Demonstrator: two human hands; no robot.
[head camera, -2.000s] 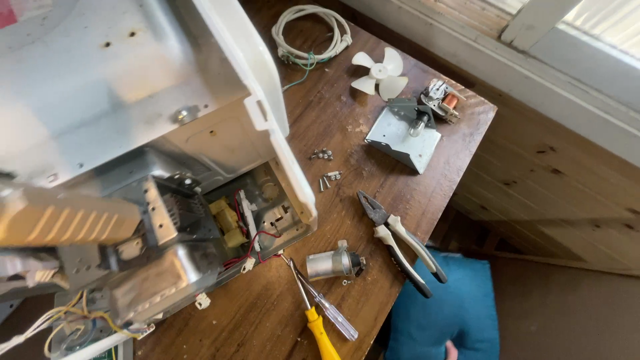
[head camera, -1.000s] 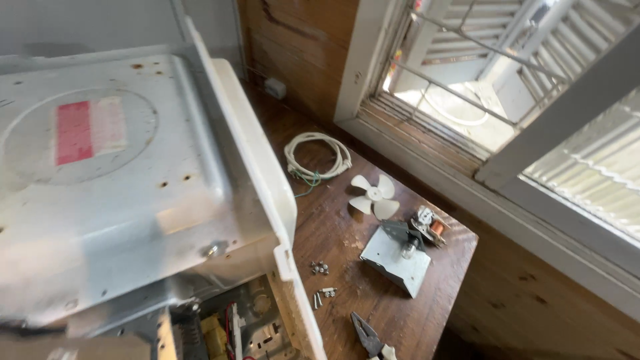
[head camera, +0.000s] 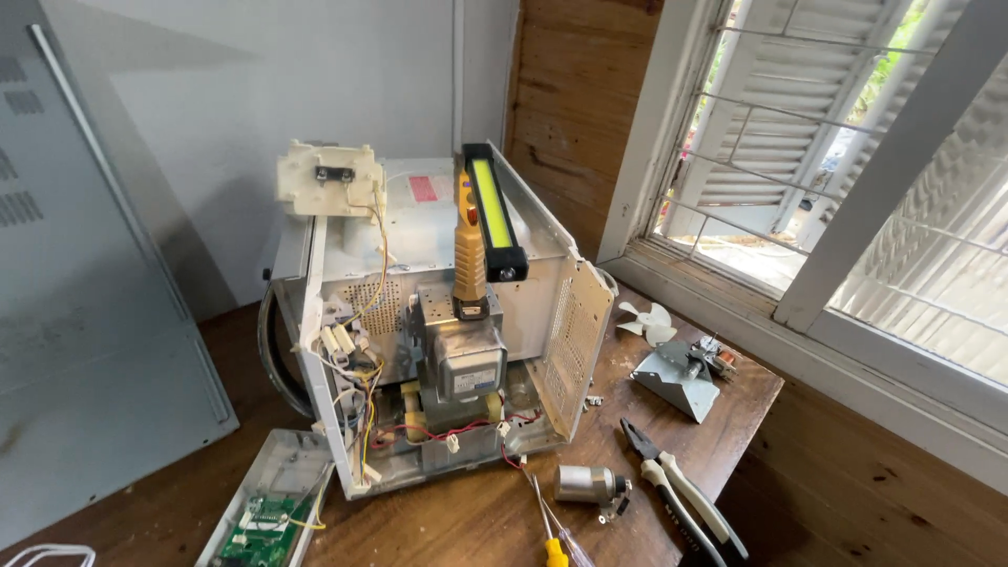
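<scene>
Neither of my hands is in view. An opened microwave oven (head camera: 465, 201) stands on the wooden table with its side facing me. Upright on its magnetron (head camera: 471, 366) rests a yellow and black work light (head camera: 471, 252) with a folded-out lamp panel. A cream plastic bracket (head camera: 331, 179) lies on the oven's top left edge, wired down to the inside. Combination pliers (head camera: 683, 496) with black and white handles lie at the right. Beside them are a metal capacitor (head camera: 587, 484) and two screwdrivers, one with a yellow handle (head camera: 556, 553).
A control panel with a green circuit board (head camera: 260, 524) lies front left. The grey metal cover (head camera: 94, 315) leans at the left. A white fan blade (head camera: 647, 323), a bent metal plate (head camera: 676, 382) and a small motor (head camera: 715, 358) lie at the right, below a barred window (head camera: 756, 150).
The view has swung widely and drawn back, so the whole oven and the work light now show. None of the tools on the table has plainly moved.
</scene>
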